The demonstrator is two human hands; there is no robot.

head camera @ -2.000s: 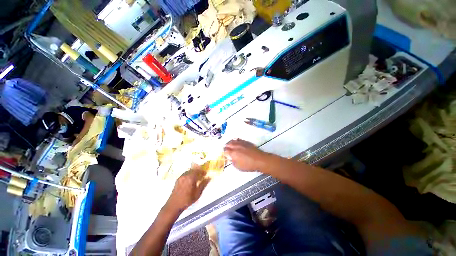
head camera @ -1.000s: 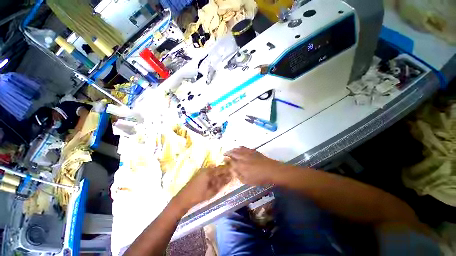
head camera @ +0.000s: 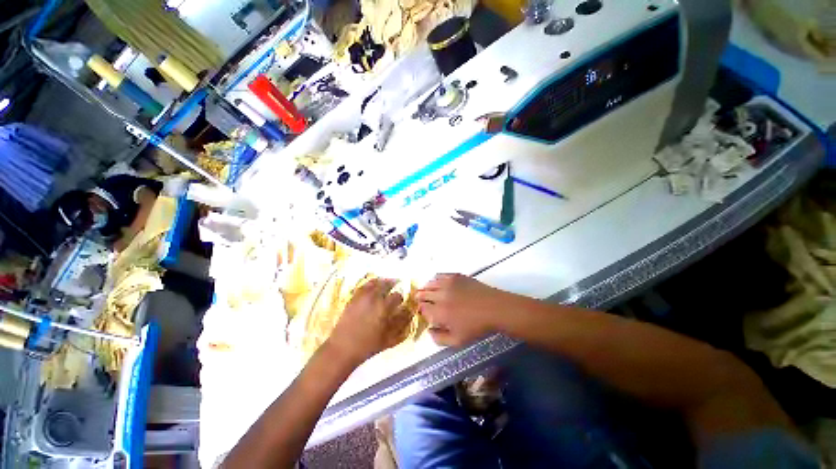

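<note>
The pale yellow garment piece [head camera: 316, 286] lies bunched on the machine table, left of and in front of the needle area [head camera: 392, 244]. My left hand [head camera: 371, 319] grips its right part near the table's front edge. My right hand [head camera: 451, 309] is just beside it, fingers bent and pinching the cloth's edge. The fingertips of both hands nearly meet. The exact fold between them is overexposed and hard to see. The cloth is in front of the presser foot, and the hands are apart from it.
The white sewing machine head [head camera: 587, 128] stands behind. Blue snips [head camera: 486, 225], a green-handled tool [head camera: 507, 201] and a blue pen [head camera: 539, 188] lie on its bed. White scraps [head camera: 706, 163] lie in the right tray. A person [head camera: 115, 212] sits at another machine at far left.
Both hands first came close together at the table's front edge with the cloth. Now my left hand has shifted slightly left and up, with more cloth gathered. The view has tilted slightly.
</note>
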